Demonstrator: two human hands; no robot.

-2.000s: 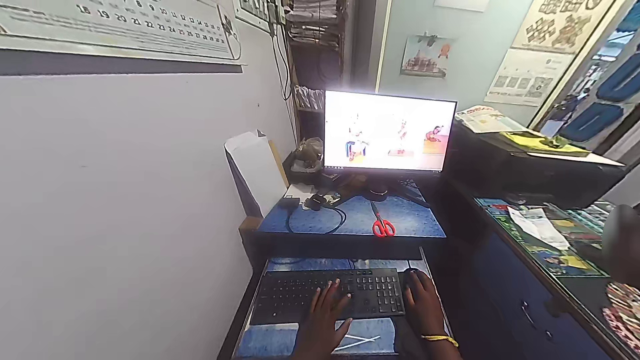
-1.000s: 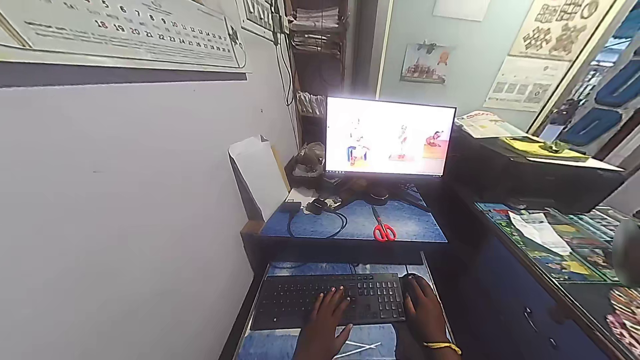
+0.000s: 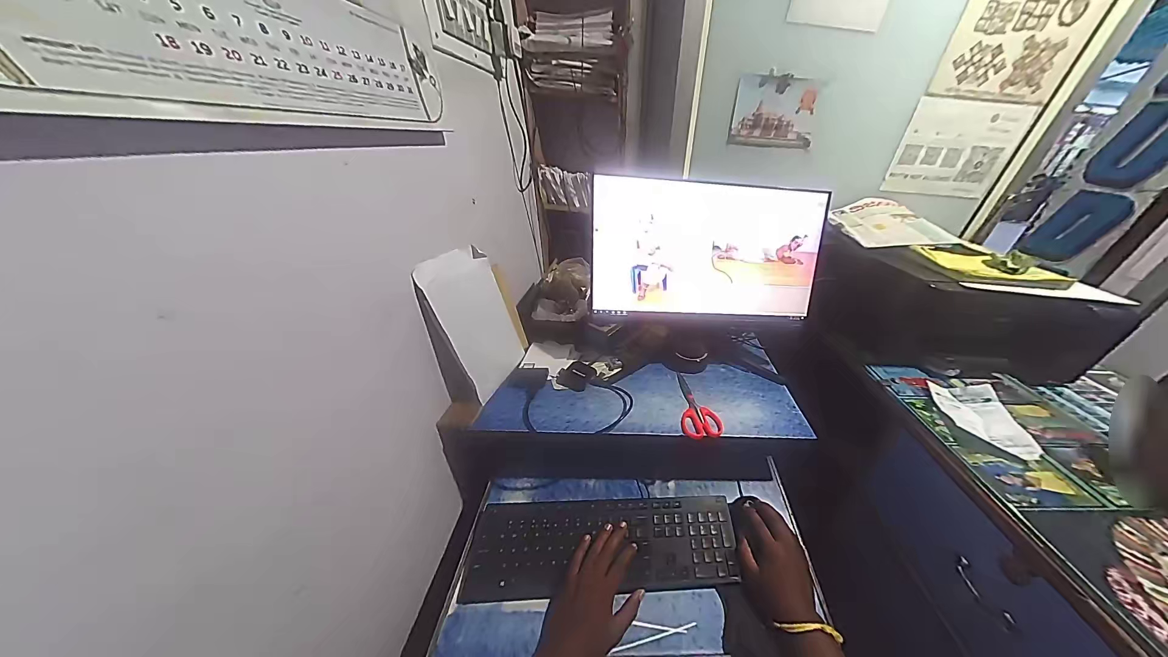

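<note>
On the pull-out tray lies a black computer keyboard [image 3: 566, 547]. My left hand [image 3: 595, 593] rests on its right-middle keys, fingers apart, holding nothing. My right hand [image 3: 774, 561], with a yellow band at the wrist, covers a black computer mouse [image 3: 746, 504] just right of the keyboard. Ahead stands a lit monitor [image 3: 707, 246] showing pictures of figures. In front of the monitor, on the blue desktop [image 3: 648, 406], lie red-handled scissors [image 3: 698, 415] and a black cable [image 3: 625, 401] with a plug. Thin white sticks [image 3: 652, 634] lie below the keyboard.
A white wall with a calendar [image 3: 228, 55] closes off the left. Papers [image 3: 470, 315] lean beside the desk. To the right stand a dark printer [image 3: 958, 310] with papers on top and a counter [image 3: 1013, 474] bearing a white paper slip. Stacked papers [image 3: 573, 32] fill shelves behind.
The pictures on the monitor have changed: the middle figure seen earlier no longer shows and the right picture is wider. Both hands stay in about the same places.
</note>
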